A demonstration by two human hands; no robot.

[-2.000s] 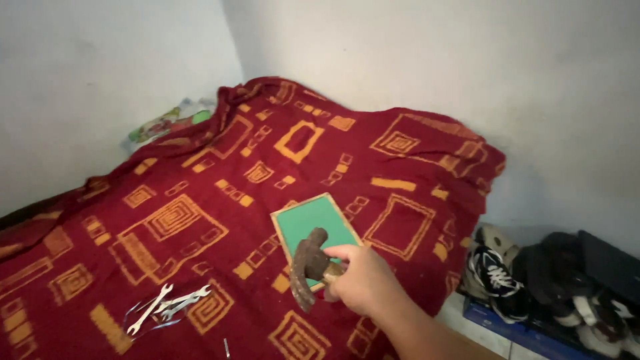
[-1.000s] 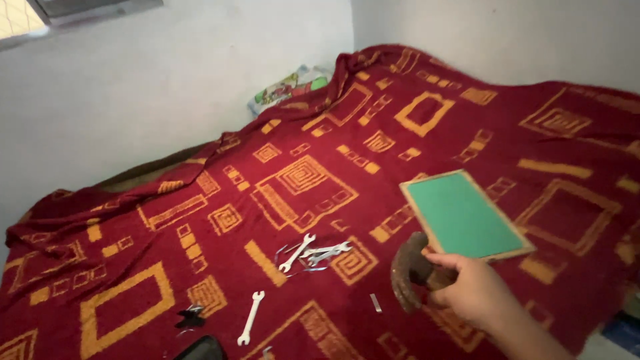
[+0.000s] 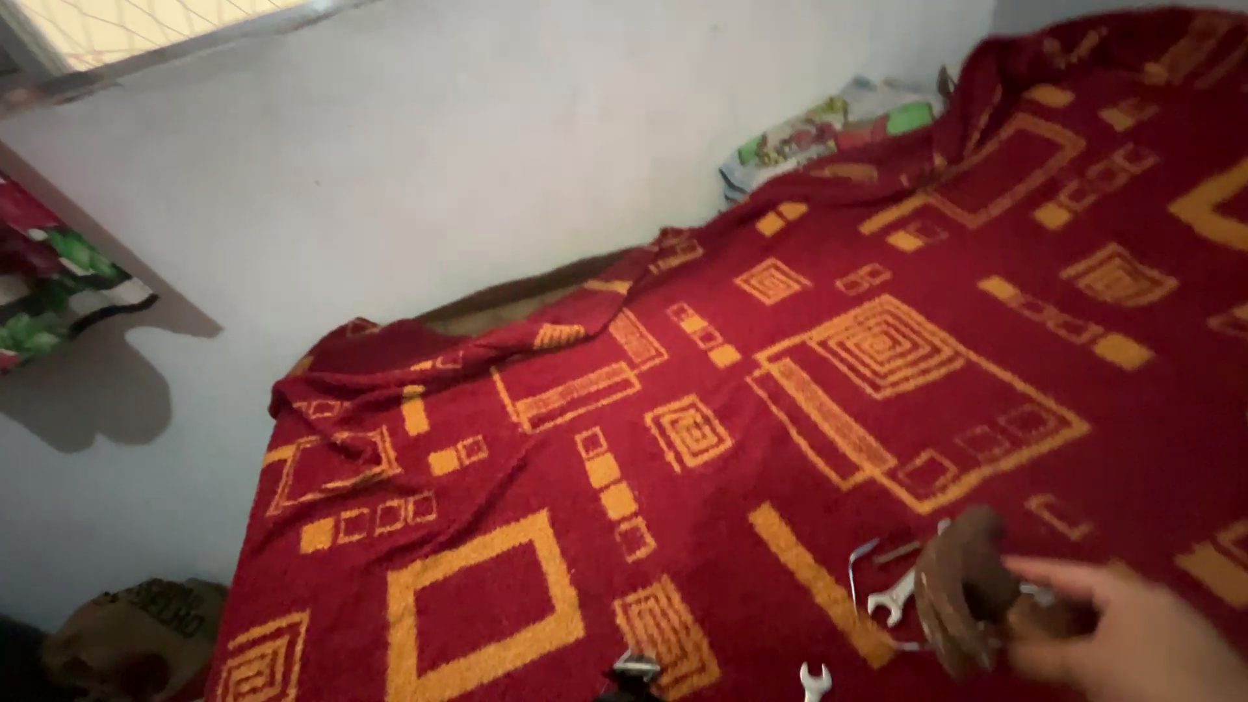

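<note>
At the lower right my right hand (image 3: 1121,624) grips a rusty claw hammer (image 3: 960,590) near its head, above the red patterned blanket (image 3: 721,526). Behind and beside the hammer head lie open-end wrenches (image 3: 889,597) and a bent hex key (image 3: 854,575), partly hidden by it. The jaw of another wrench (image 3: 815,681) shows at the bottom edge. Left of it is a small dark object with a shiny metal part (image 3: 636,667), cut off by the frame. My left hand is out of view.
A printed plastic bag (image 3: 829,132) lies by the wall behind the blanket's folded edge. A window (image 3: 166,34) is at the upper left, above a hanging patterned cloth (image 3: 68,278). A brown bag (image 3: 141,634) with writing stands at the lower left.
The view has swung left. My right hand has carried the hammer from over the green board to over the wrenches. The green board has gone out of view.
</note>
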